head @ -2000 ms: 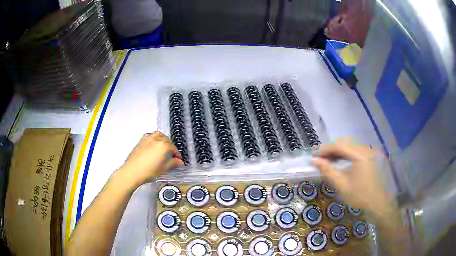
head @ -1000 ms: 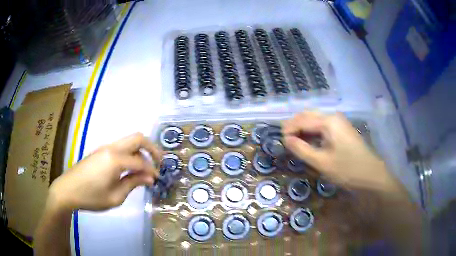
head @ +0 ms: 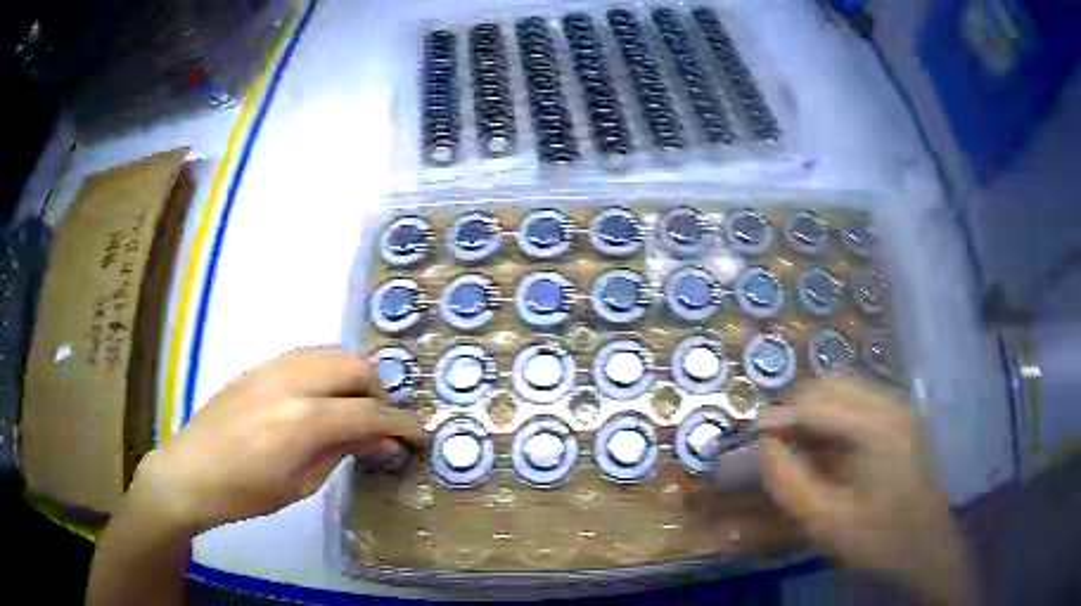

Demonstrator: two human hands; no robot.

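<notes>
My left hand (head: 267, 432) pinches a small dark part (head: 389, 450) at the left end of the fourth row of the near blister tray (head: 533, 521). My right hand (head: 859, 468) is blurred, with its fingers bent over the right side of that row. A blurred dark part (head: 737, 459) shows at its fingertips, beside a lens unit (head: 705, 444). Round lens units (head: 544, 369) with pale rings sit in the tray's pockets. The front strip of the tray shows brown board under clear plastic. Parts behind my right hand are hidden.
Beyond is the far blister tray (head: 409, 107) with seven rows of black rings (head: 549, 89). A handwritten kraft cardboard sheet (head: 89, 331) lies at left, past yellow and blue edge tape. Stacked trays (head: 142, 71) are at back left. A blue folder (head: 996, 71) is at upper right.
The view has tipped down, so both trays sit higher. My right hand has moved from the upper rows to the fourth row's right side. My left hand has moved from the upper left rows to its left end.
</notes>
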